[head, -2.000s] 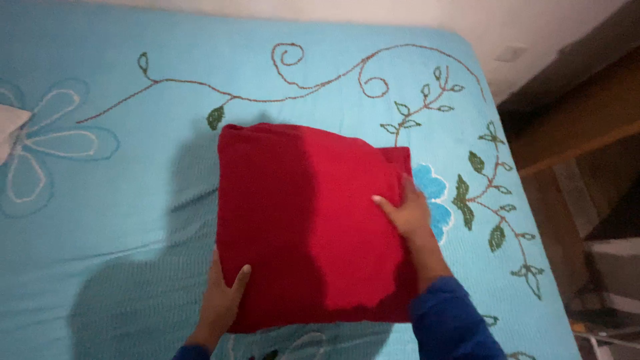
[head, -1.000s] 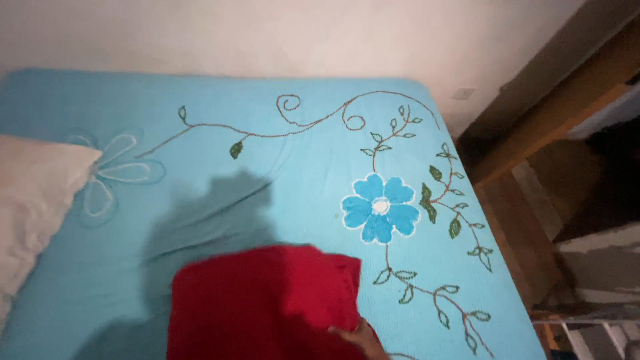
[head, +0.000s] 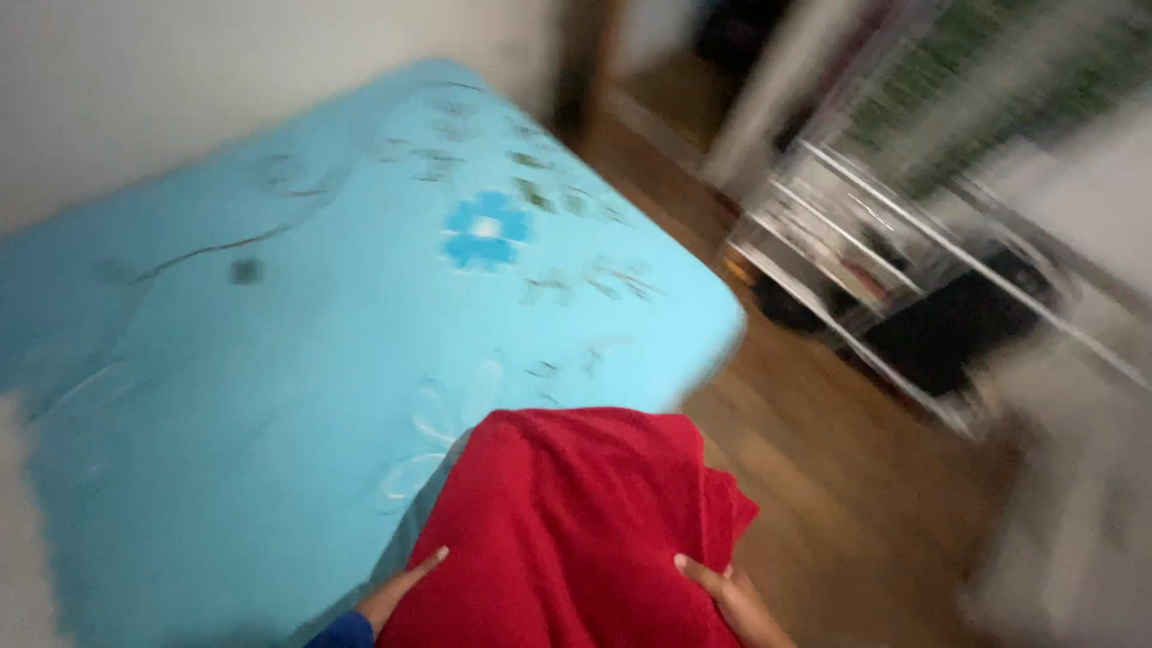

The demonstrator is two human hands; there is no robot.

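Note:
A folded red cloth (head: 576, 522) is held between my two hands at the bottom of the head view, near the bed's edge. My left hand (head: 400, 589) grips its left side, thumb on top, with a blue sleeve at the wrist. On the cloth's right side my right hand (head: 733, 594) holds on, its thumb on top and fingers partly hidden. Behind and to the left lies the bed's light blue sheet (head: 297, 360), decorated with flowers and leafy vines.
A wooden floor (head: 792, 477) runs along the bed's right side. Beyond it stands a metal-framed rack (head: 837, 234) with items on it, blurred. A pale wall (head: 225, 72) is behind the bed, and part of a whitish pillow (head: 22, 531) shows at the left edge.
The red cloth, earlier lying flat over the bed between my hands, is now gathered near the bed's edge in both hands. The view has swung to the right, bringing in the floor and rack.

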